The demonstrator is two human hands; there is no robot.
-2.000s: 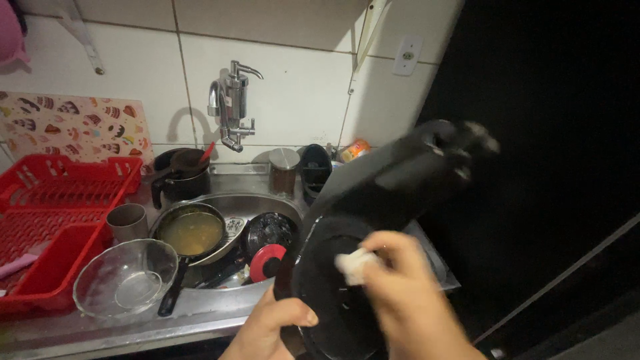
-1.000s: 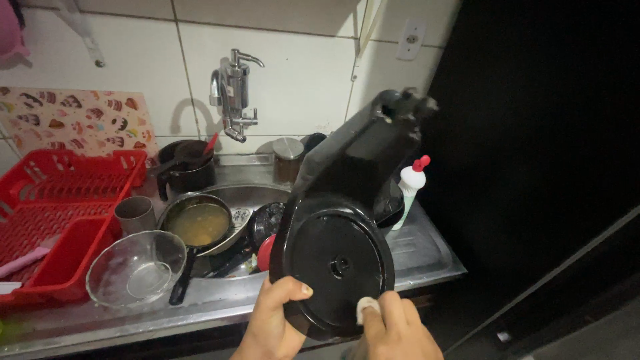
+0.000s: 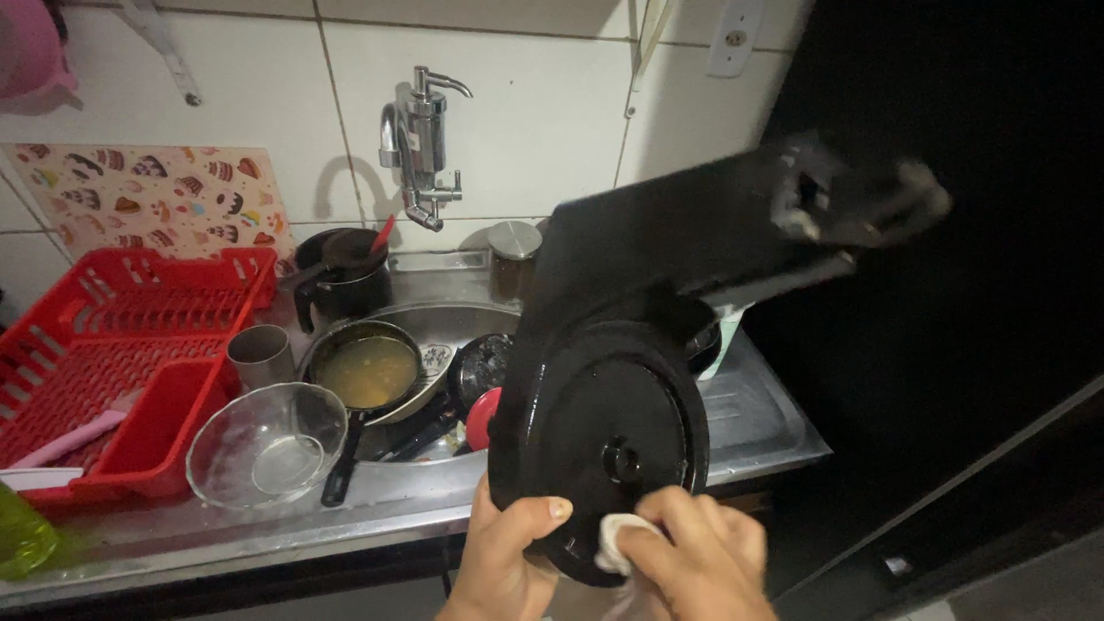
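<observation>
A glossy black plastic appliance body [image 3: 604, 379], with a round recessed base and a long upper part, is held tilted over the counter's front edge. My left hand [image 3: 513, 552] grips the lower left rim of the round base, thumb on top. My right hand [image 3: 690, 552] pinches a white cloth [image 3: 621, 539] against the lower part of that base. The far end of the body is blurred. Behind it, the steel sink [image 3: 466, 319] holds a black frying pan of cloudy liquid [image 3: 366, 371], a bowl and a dark pan, partly hidden.
To the left are a red dish rack [image 3: 172, 405], a clear glass bowl [image 3: 267, 448] and a metal cup [image 3: 261, 355]. A black pot [image 3: 345, 285] and a lidded jar [image 3: 515, 259] stand behind the sink. The faucet [image 3: 424, 147] is on the wall; a dark panel [image 3: 931, 345] rises at right.
The appliance's upper end has swung to the right since a second ago, covering most of the bottle behind it. Between the first frame and now, the cloth has moved down the round base.
</observation>
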